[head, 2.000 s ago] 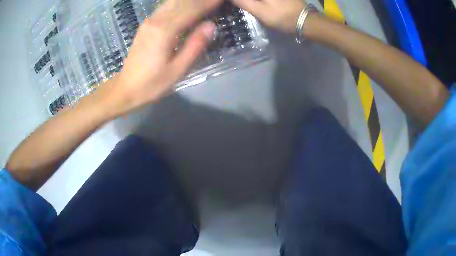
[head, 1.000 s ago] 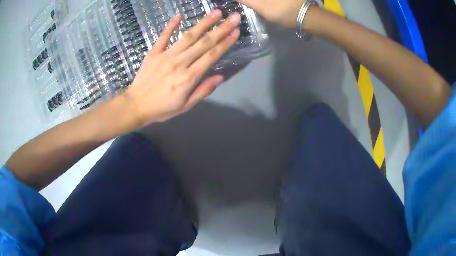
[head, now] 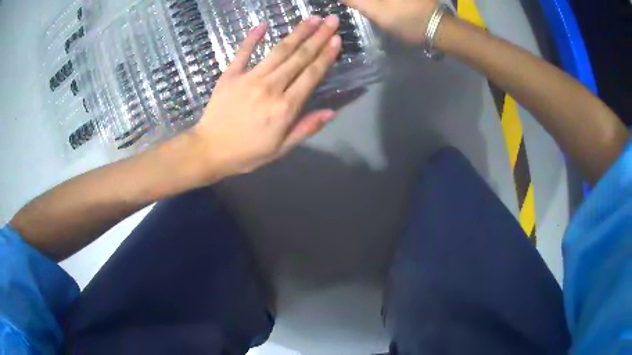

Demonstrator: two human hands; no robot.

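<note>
Clear blister trays (head: 156, 76) with rows of small dark components lie at the top left, overlapping or stacked. Another clear tray (head: 61, 104) with a few dark parts shows at their left edge. My left hand (head: 260, 114) lies flat, palm down, over the near right part of the trays, fingers a little spread and not closed on anything. My right hand (head: 398, 17) is at the trays' right corner, cut off by the top edge of the picture; its fingertips are not clear, so I cannot tell if it grips a tray. A silver bracelet (head: 434, 31) is on my right wrist.
Grey floor (head: 332, 229) lies between my dark-trousered legs (head: 478, 263). Black-and-yellow tape (head: 511, 128) runs along the floor at the right. Beyond it is a curved-looking blue edge (head: 569, 41) with a dark area behind.
From two seconds ago, my left hand has come down from the top edge and spread flat over the trays. Since one second ago, both hands and the trays show slightly further right.
</note>
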